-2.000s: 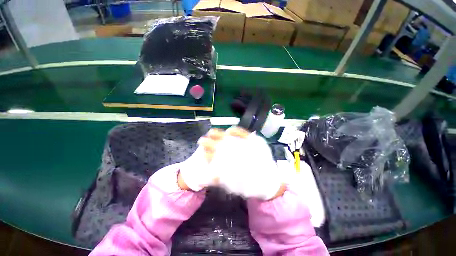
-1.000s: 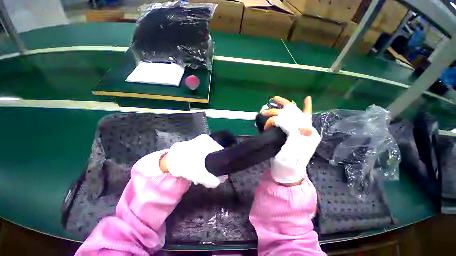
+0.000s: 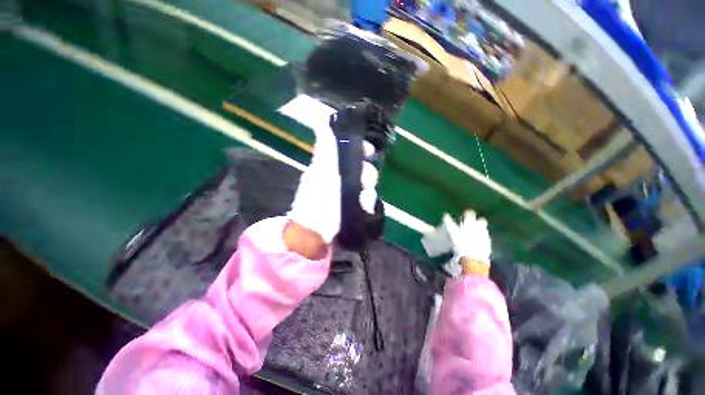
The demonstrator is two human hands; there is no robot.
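My gloved left hand point(image 3: 322, 185) grips the black headphones point(image 3: 352, 177) and holds them upright in front of the far stand, its white fingertips showing on their right side. A thin black cable point(image 3: 371, 297) hangs from them over the dark dotted sheet point(image 3: 309, 324). My gloved right hand point(image 3: 471, 241) is farther right, at a small white thing point(image 3: 438, 238) by its fingers. The picture is blurred. I cannot tell whether that hand holds it, nor whether it is a wipe or the bottle.
A folded dotted sheet point(image 3: 182, 231) lies at left. A black item in clear film point(image 3: 359, 73) and a white pad point(image 3: 305, 109) are at the far stand. A crinkled clear bag point(image 3: 553, 316) lies at right. Cardboard boxes point(image 3: 464, 104) and a metal post point(image 3: 580, 170) are beyond.
The view has tilted. My left hand has raised the headphones and turned them upright. My right hand has left them and moved right to the small white thing.
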